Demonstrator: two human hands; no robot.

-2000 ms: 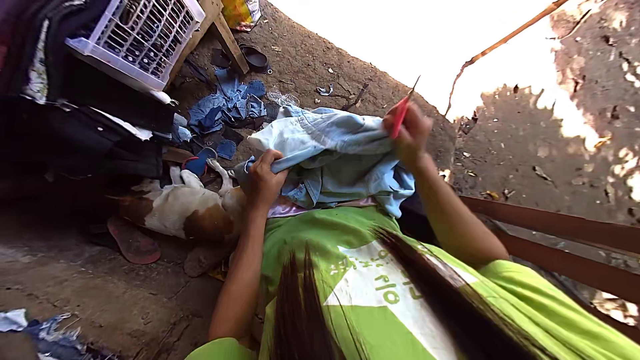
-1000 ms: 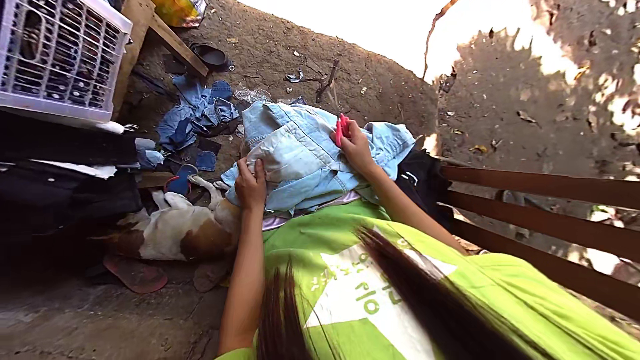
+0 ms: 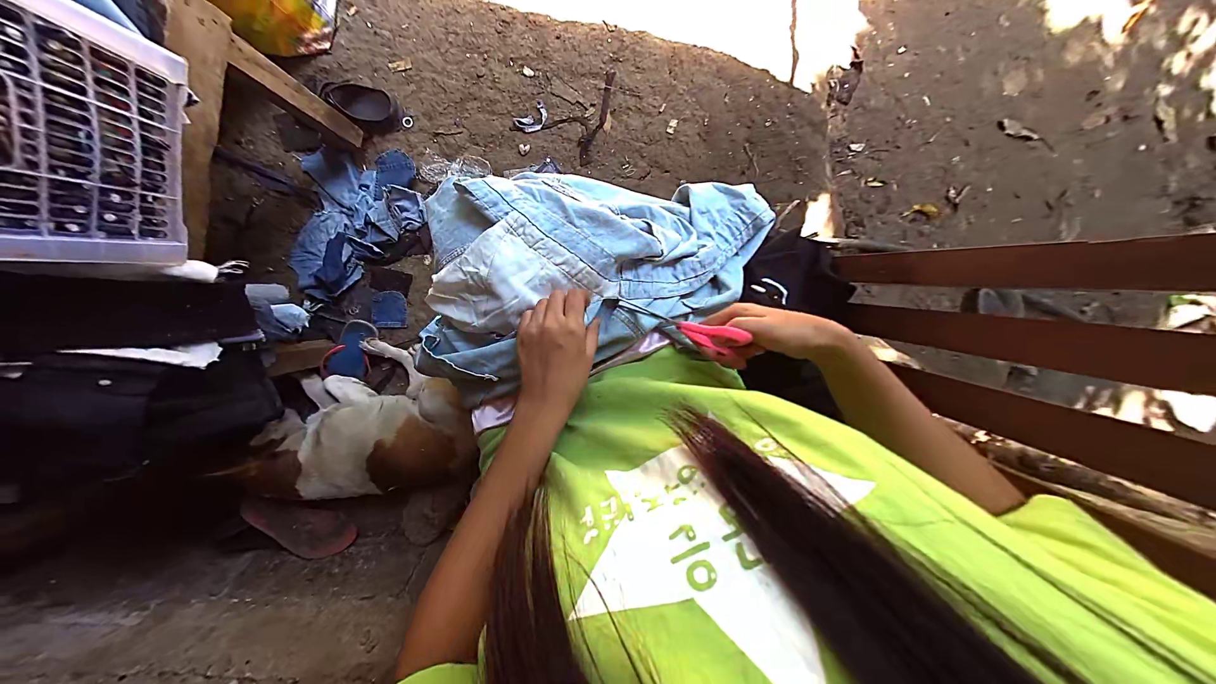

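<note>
A light blue denim garment (image 3: 608,237) lies spread and folded across my lap. My left hand (image 3: 559,347) rests on its near part, with the fingertips at a seam; the thumb is partly hidden by cloth. In my right hand (image 3: 760,332) is a pair of scissors with pink handles (image 3: 712,335), held low at the garment's near right part. The blades point left over the denim toward my left hand, their tips close to its fingers. Whether the blades are around cloth is too small to tell.
Denim scraps (image 3: 347,223) lie on the dirt ground beside a wooden leg (image 3: 290,90) and a white plastic crate (image 3: 95,249). A brown and white dog (image 3: 366,442) lies at my left, near sandals (image 3: 302,527). Brown wooden slats (image 3: 1026,266) run along the right.
My right hand has come down with the scissors from above the garment to its near right part, and the blades now point left. The garment lies more spread out than two seconds ago.
</note>
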